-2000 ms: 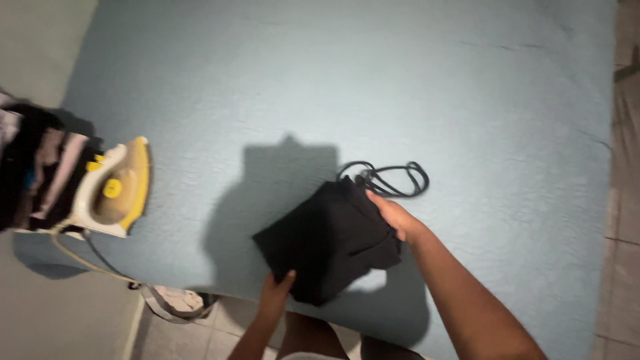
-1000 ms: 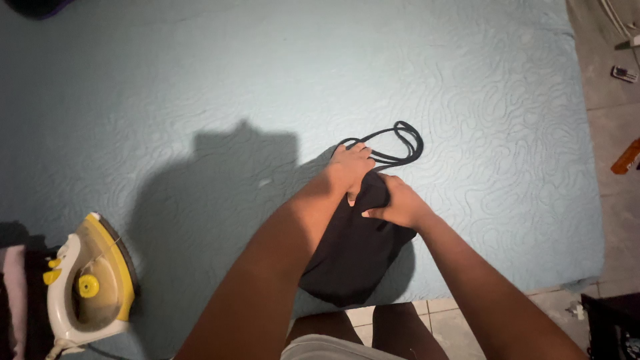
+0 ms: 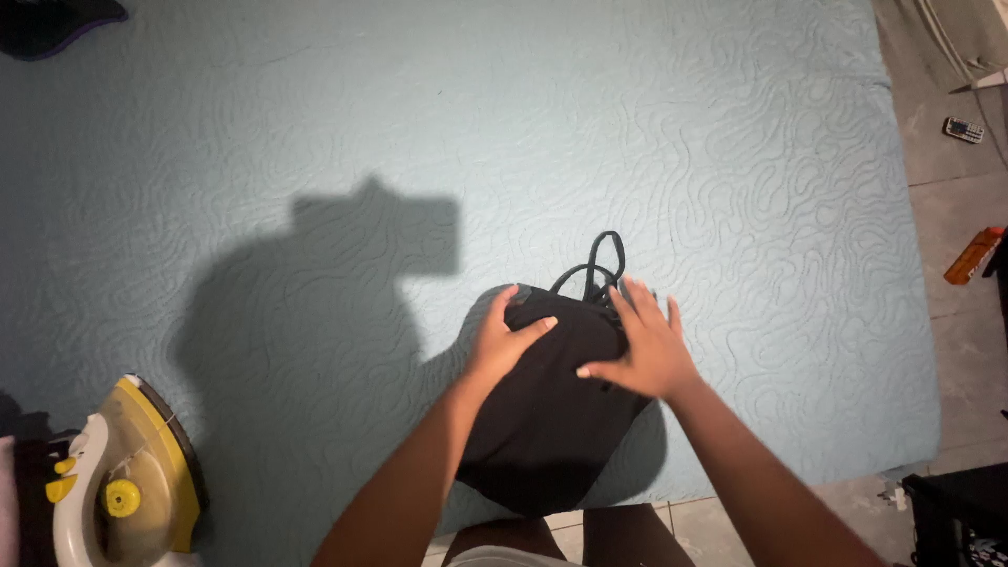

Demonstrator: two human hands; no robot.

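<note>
A folded black cloth item point(image 3: 543, 425), perhaps a garment, lies at the near edge of the blue quilted bedspread point(image 3: 709, 157). Black cord loops point(image 3: 606, 264) stick out from its far end. My left hand point(image 3: 504, 339) rests at the upper left edge of the cloth, thumb on top and fingers around the border. My right hand point(image 3: 650, 346) lies spread over the upper right side, fingertips beside the cords and thumb on the cloth. Whether either hand pinches the fabric is not visible.
A yellow and white steam iron point(image 3: 134, 480) is at the lower left, beside dark and pink fabric point(image 3: 8, 496). A dark item point(image 3: 59, 24) sits at the top left. On the tiled floor at right are a remote control point(image 3: 964, 130) and an orange bottle point(image 3: 974, 256).
My left hand has moved from near the cords to the left edge of the cloth. My right hand has spread its fingers. The cord loops have changed shape.
</note>
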